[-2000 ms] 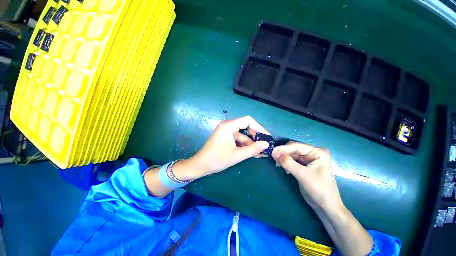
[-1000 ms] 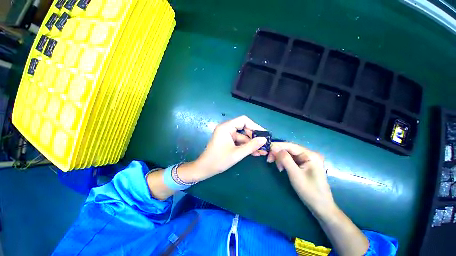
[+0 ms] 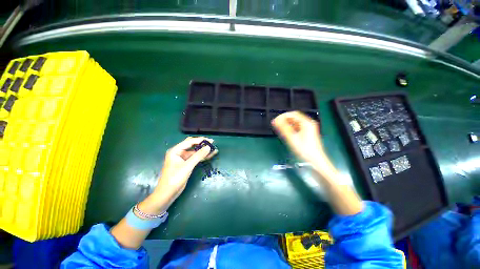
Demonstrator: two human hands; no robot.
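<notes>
My left hand [image 3: 181,160] holds a small black housing [image 3: 204,145] between its fingertips, in front of the black compartment tray [image 3: 226,129]. My right hand [image 3: 299,134] is blurred and raised over the right end of that tray, fingers bent; whether it holds anything cannot be told. It hides the front right pocket. The tray pockets in view look dark. Tiny black parts [image 3: 211,172] lie loose on the green bench just right of my left wrist. A thin bright sliver [image 3: 287,166] lies below my right hand.
A tall yellow tray stack [image 3: 58,131] stands left, some pockets holding black pieces. A black parts tray [image 3: 408,194] with silvery-grey pieces lies right. Another yellow tray [image 3: 305,257] is at the front edge. A metal rail [image 3: 231,27] runs behind. A person's blue sleeve shows at lower right.
The view has swung up and right, showing the rail and right tray. My right hand has left the housing and moved over the compartment tray. My left hand still holds the housing.
</notes>
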